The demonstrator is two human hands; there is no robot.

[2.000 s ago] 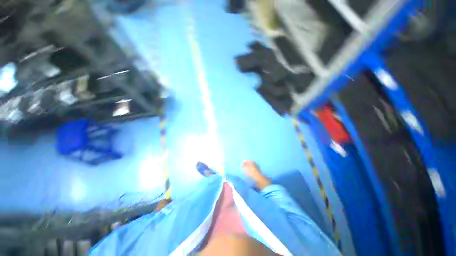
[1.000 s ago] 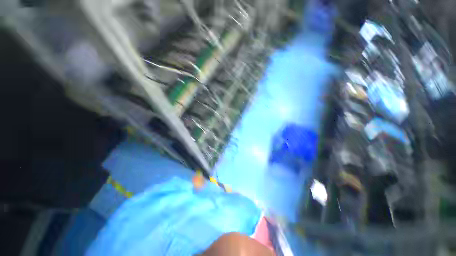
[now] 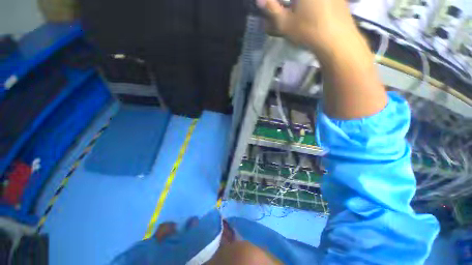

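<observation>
My right arm in a light blue sleeve reaches up along the rack. My right hand is at the top edge, beside the top of the pale rack post. Its fingertips are partly cut off, with a small dark and silver bit between them, so its grip is unclear. The aging rack has green shelves with flat dark phones and hanging white cables. A small blurred brown shape at the smock's left edge looks like my left hand; its fingers cannot be made out.
Tall black tray stacks stand ahead, left of the rack post. A flat blue-grey deck lies near the floor. A blue storage rack with a red item is on the left. Yellow tape crosses the blue floor.
The view has swung from the aisle with the blue stool to the rack and black stacks. My right arm, low at two seconds ago, is now raised.
</observation>
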